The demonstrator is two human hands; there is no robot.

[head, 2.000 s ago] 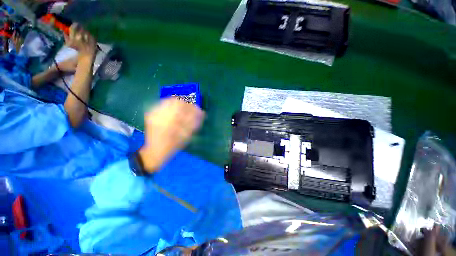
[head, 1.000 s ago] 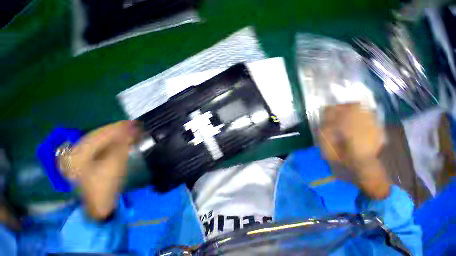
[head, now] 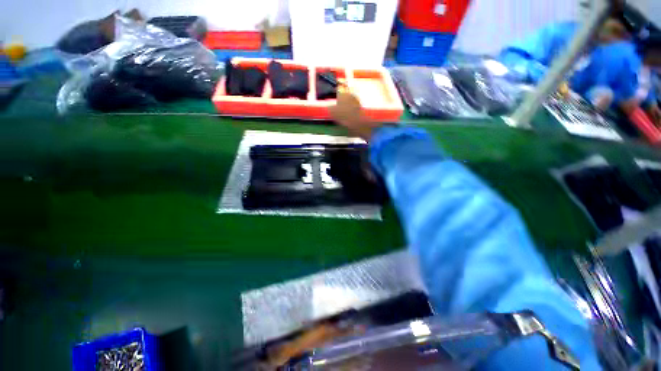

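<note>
My right hand (head: 351, 112) reaches far forward to the front wall of the orange-red divided tray (head: 283, 109), by its third and fourth compartments. Its fingers are small and blurred, so I cannot tell whether they hold anything. Black parts lie in three compartments; the right one looks pale inside. A black plastic housing (head: 279, 174) with small white brackets (head: 326, 174) at its centre lies on a foam sheet (head: 232, 196) below the tray. A nearer black housing (head: 402, 308) is mostly hidden at the bottom edge. A brownish blurred shape there may be my left hand, but this is unclear.
A blue parts bin (head: 148, 351) with small metal parts is at bottom left. Bagged black parts (head: 159, 65) lie at the back left, more bags (head: 435, 90) right of the tray. Metal strips (head: 605, 290) are at the right. A pale post (head: 562, 61) rises near a person in blue (head: 616, 61).
The view has swung up to the back of the bench. My right arm has stretched forward from near the clear bag to the tray. My left hand has left the area by the blue bin.
</note>
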